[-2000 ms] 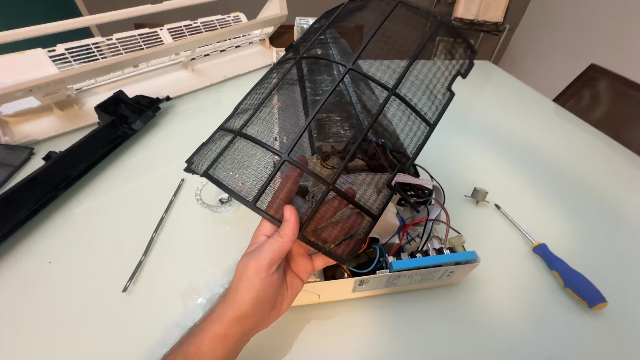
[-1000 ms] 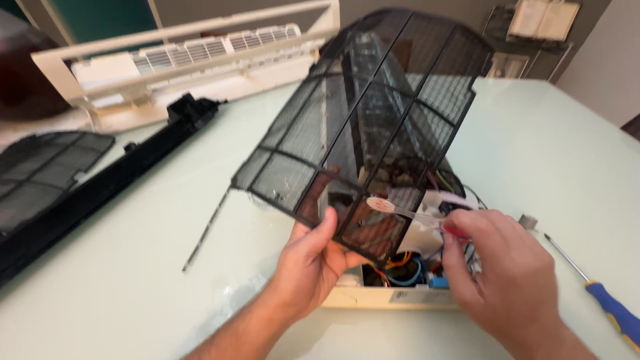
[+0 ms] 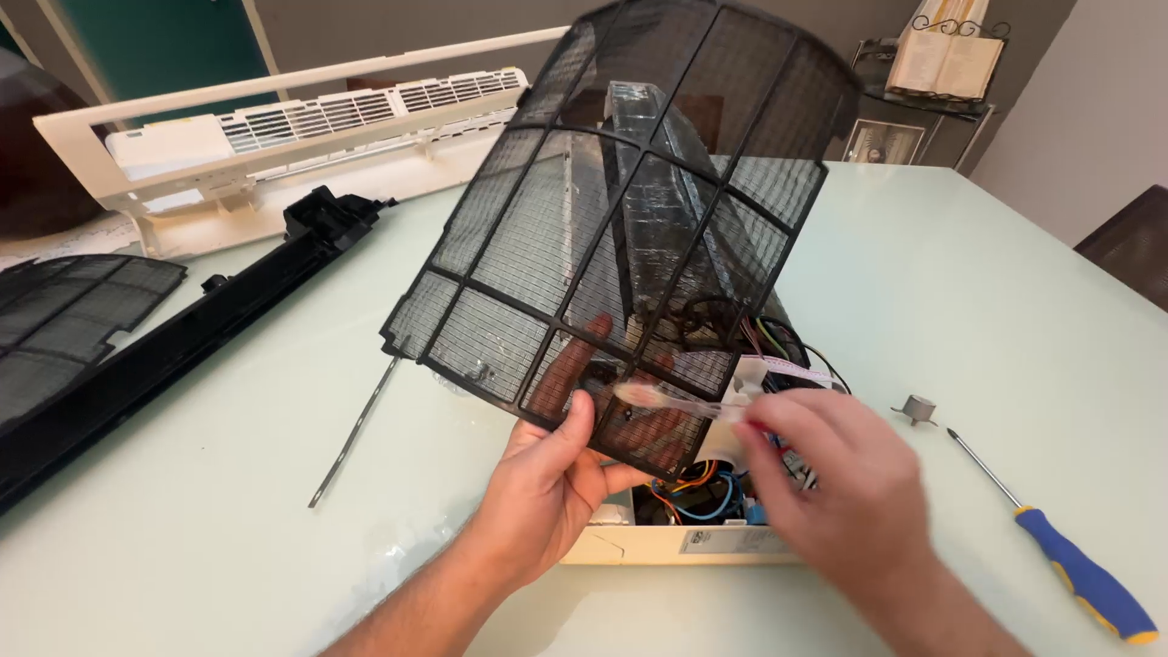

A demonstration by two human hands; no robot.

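My left hand (image 3: pixel 557 484) grips the lower edge of a black mesh air filter (image 3: pixel 602 219), thumb in front and fingers behind the mesh. The filter is held up, tilted, above the table. My right hand (image 3: pixel 839 484) holds a toothbrush (image 3: pixel 657 399) with a clear handle, its head in front of the filter's lower part; whether the bristles touch the mesh I cannot tell. Behind and below the filter lies an opened air conditioner unit with a cream casing (image 3: pixel 657 545), colored wires (image 3: pixel 712 493) and a long finned metal part partly seen through the mesh.
A blue-handled screwdriver (image 3: pixel 1077 566) and a small metal part (image 3: pixel 916 409) lie at right on the glass table (image 3: pixel 228 438). Left are a thin metal strip (image 3: pixel 356 433), a long black plastic part (image 3: pixel 201 319) and another mesh filter (image 3: pixel 73 310). A cream plastic frame (image 3: pixel 301 73) stands behind.
My right hand, out of view two seconds ago, has come in from the right with the toothbrush. My left hand still holds the filter. The view has shifted somewhat.
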